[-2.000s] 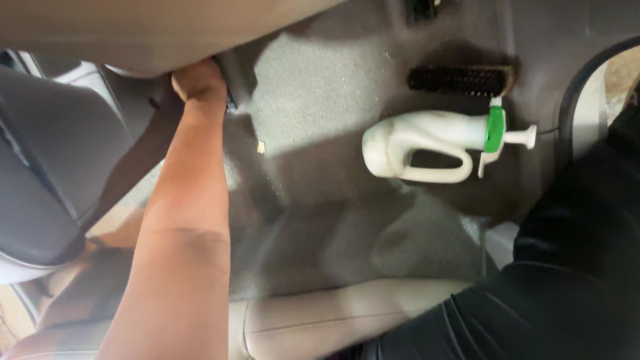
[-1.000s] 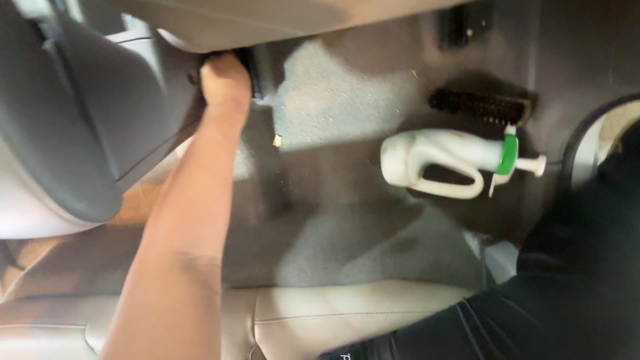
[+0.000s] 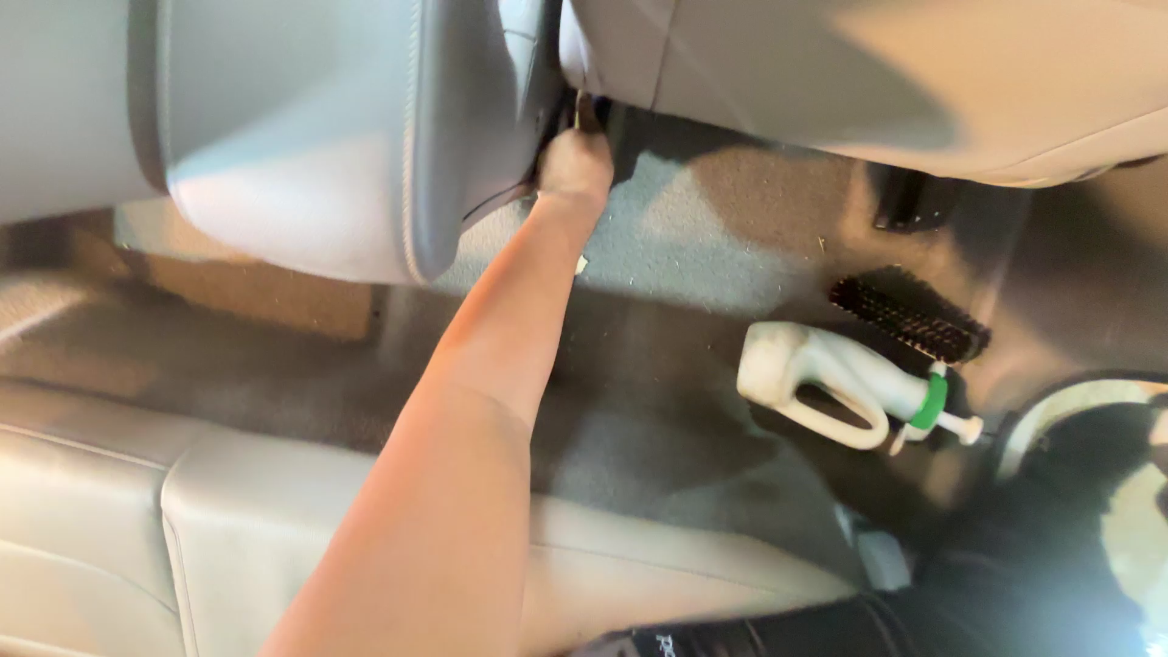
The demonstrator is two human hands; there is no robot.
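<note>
My left hand [image 3: 577, 169] reaches in from the bottom of the view, its bare forearm crossing the car's rear footwell. It is at the narrow gap between the grey centre console [image 3: 484, 119] and the beige front seat [image 3: 730, 73]. The fingers are mostly hidden in shadow there, so whether they hold anything does not show. To the right, a white spray bottle with a green collar [image 3: 821, 374] lies on its side on the dark carpet [image 3: 639, 356]. Beside its nozzle end rests a black-bristled brush [image 3: 908, 315]. My right hand is not in view.
The beige rear seat [image 3: 301, 484] runs along the bottom. Small pale scraps lie on the carpet, one of them [image 3: 581, 265] near my wrist. A black seat rail part [image 3: 908, 196] shows below the front seat. My black-clothed leg [image 3: 995, 557] fills the lower right.
The view has shifted toward the console, showing more of it and the rear seat. My left hand stays low by the front seat's edge. The bottle and brush remain lying together.
</note>
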